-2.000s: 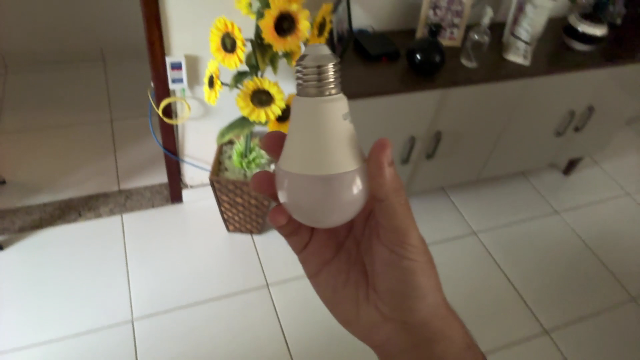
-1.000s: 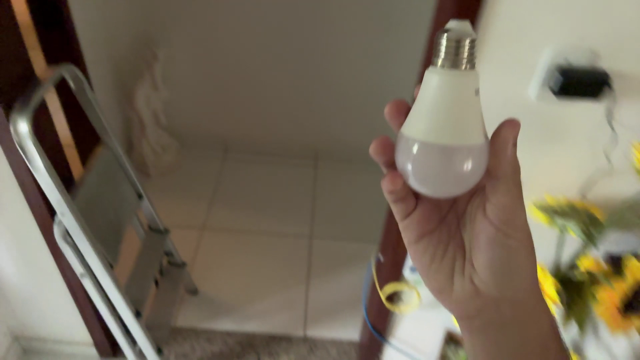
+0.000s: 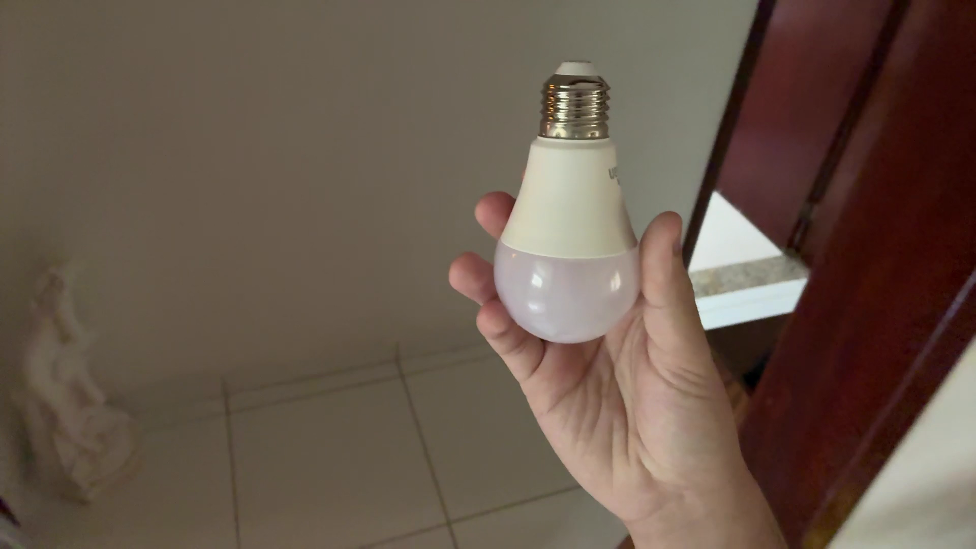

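My right hand (image 3: 625, 404) comes in from the lower right, its palm toward me. It holds a white LED light bulb (image 3: 568, 221) upright by its rounded part, with the metal screw base pointing up. The thumb presses the right side of the bulb, and the fingers curl round behind it and on the left. Grey writing shows at the right edge of the bulb's body. My left hand is out of view.
A dark red wooden door frame (image 3: 862, 335) stands at the right. Behind the bulb are a plain wall (image 3: 290, 168) and a tiled floor (image 3: 328, 457). A pale, blurred figure-like object (image 3: 76, 404) stands at the far left.
The view has swung from the sunflowers and cabinets past a metal stepladder to the wall and doorway. The bulb stays in my right hand throughout.
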